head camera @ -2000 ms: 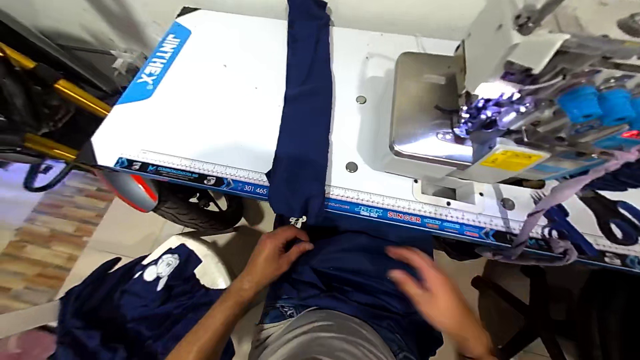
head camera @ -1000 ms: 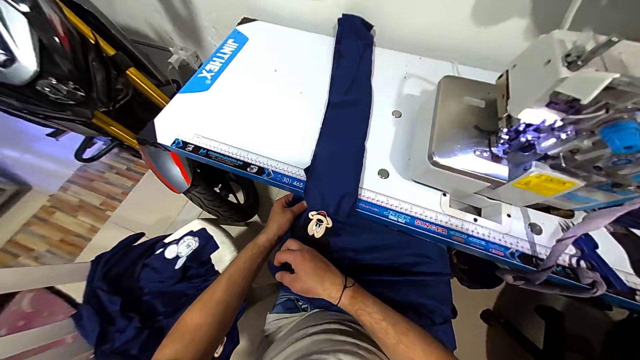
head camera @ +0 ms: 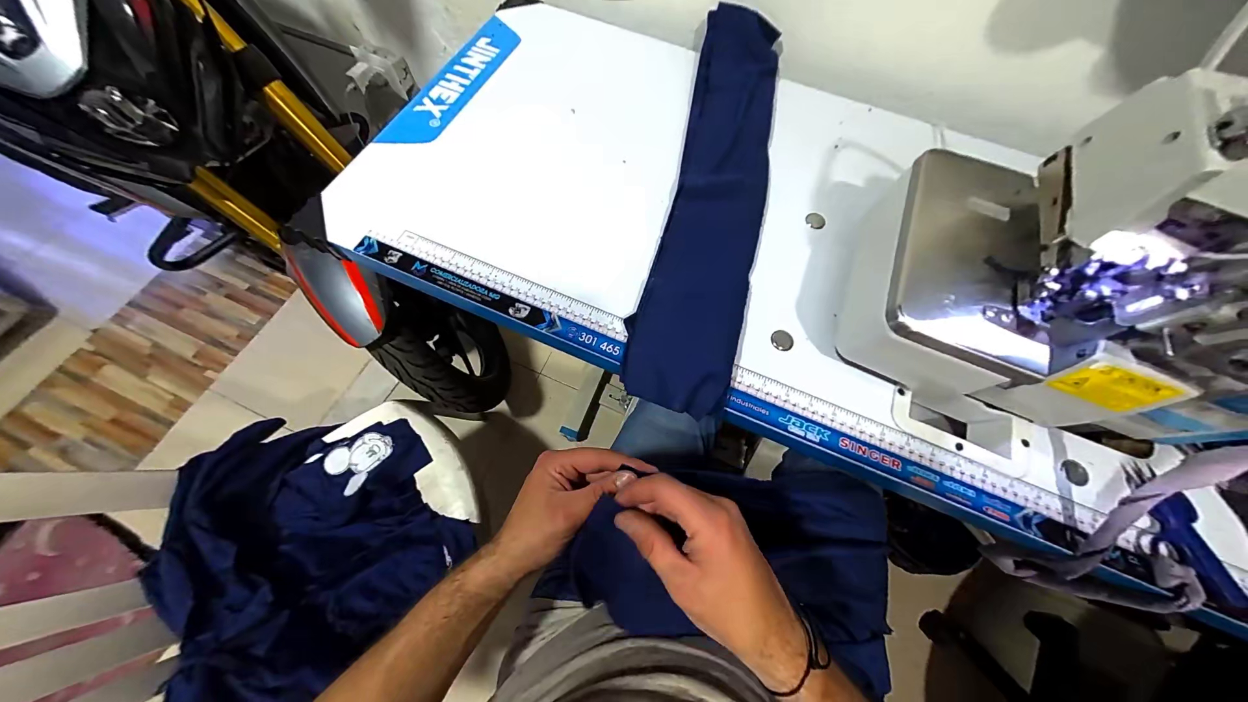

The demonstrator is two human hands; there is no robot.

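Note:
Navy blue fabric (head camera: 809, 536) lies over my lap, below the table's front edge. My left hand (head camera: 565, 497) pinches its upper edge between thumb and fingers. Close beside it, my right hand (head camera: 702, 546) holds the same edge, fingertips nearly touching those of the left. A small pale patch shows between the fingertips; what it is cannot be told. A long folded strip of navy fabric (head camera: 712, 214) lies across the white table and hangs a little over its front edge, just above my hands.
An overlock sewing machine (head camera: 1092, 283) stands on the right of the white table (head camera: 546, 185), whose front edge bears a printed ruler. Navy fabric with a white cartoon print (head camera: 283, 556) lies on a round stool at left. A motorcycle (head camera: 263, 127) stands beyond. A greyish cloth strip (head camera: 1121, 526) hangs at right.
The cartoon patch seen on the lap fabric a second ago is no longer plainly visible. Both hands have come together at the fabric's edge. The long strip and the lap fabric now show a gap between them.

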